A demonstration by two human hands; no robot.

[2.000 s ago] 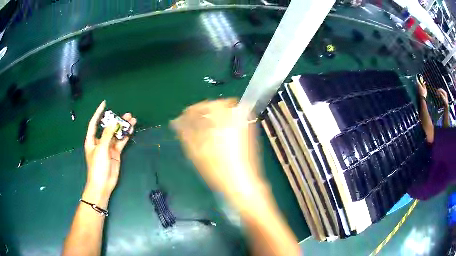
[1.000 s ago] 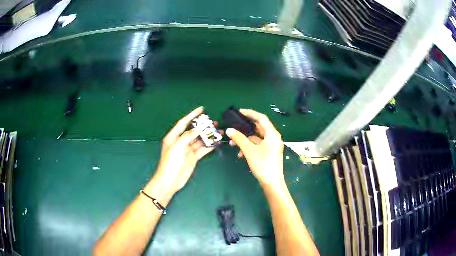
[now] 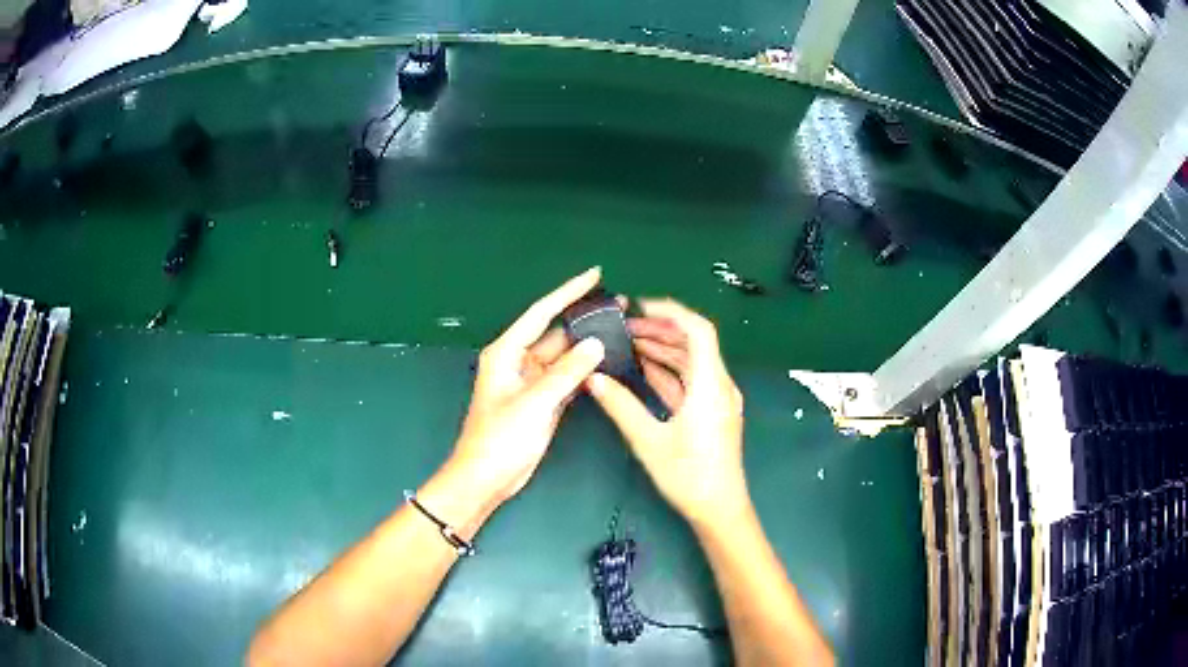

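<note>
A black adapter housing (image 3: 602, 334) is held between my two hands above the bench. My left hand (image 3: 528, 391) grips it from the left, with the thumb on its face. My right hand (image 3: 684, 404) holds it from the right, with the fingers partly behind it. The circuit board does not show; whether it is inside the housing is hidden. A bundled black cord (image 3: 618, 593) lies on the green bench below my hands, its tail running right towards my right forearm.
A belt (image 3: 521, 235) beyond the bench bears an adapter with cord (image 3: 421, 76), another cord bundle (image 3: 809, 254) and small parts. A white post (image 3: 1029, 222) rises at right beside stacked black trays (image 3: 1120, 508). More trays (image 3: 26, 456) stand at the left edge.
My right hand came in from the right with the black housing and met my left hand. The pale circuit board seen in my left hand no longer shows. The view shifted.
</note>
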